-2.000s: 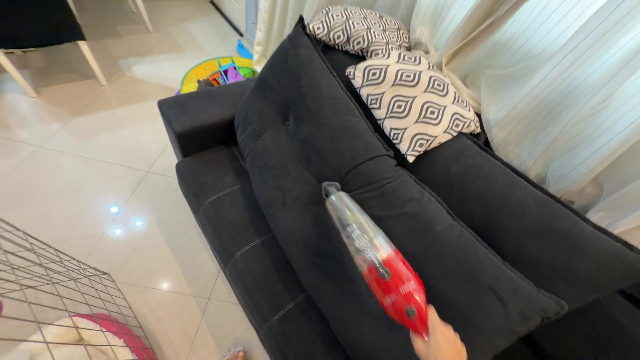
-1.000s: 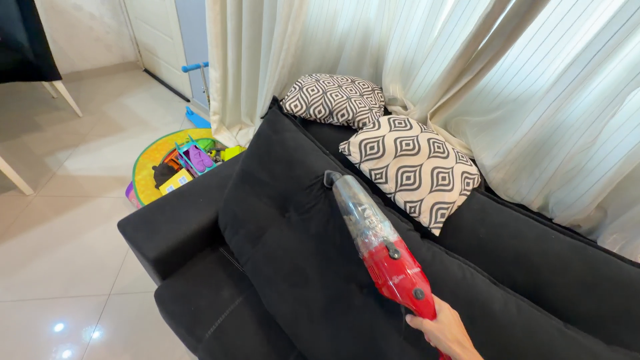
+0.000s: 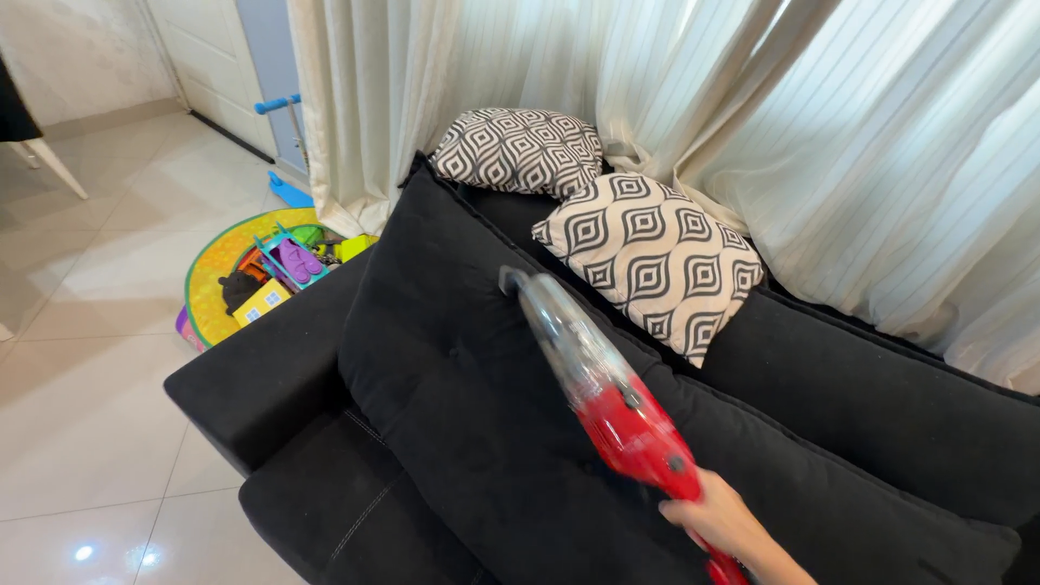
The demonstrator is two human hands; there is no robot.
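Observation:
My right hand is closed around the handle of a red handheld vacuum cleaner with a clear dust container. Its nozzle is at the upper part of a large black back cushion on a black sofa; whether it touches the fabric is hard to tell. Two patterned throw pillows, one farther back and one nearer, lie on top of the sofa's back, right of the nozzle. My left hand is out of view.
Pale curtains hang behind the sofa. Past the armrest, a round yellow play mat holds several toys, among them a purple and teal one. A blue-handled scooter stands by the door. White furniture legs show at left.
The view has shifted toward the curtains and armrest. The nozzle, earlier at the cushion's middle, is now nearer its top edge by the pillows. My right hand still holds the vacuum.

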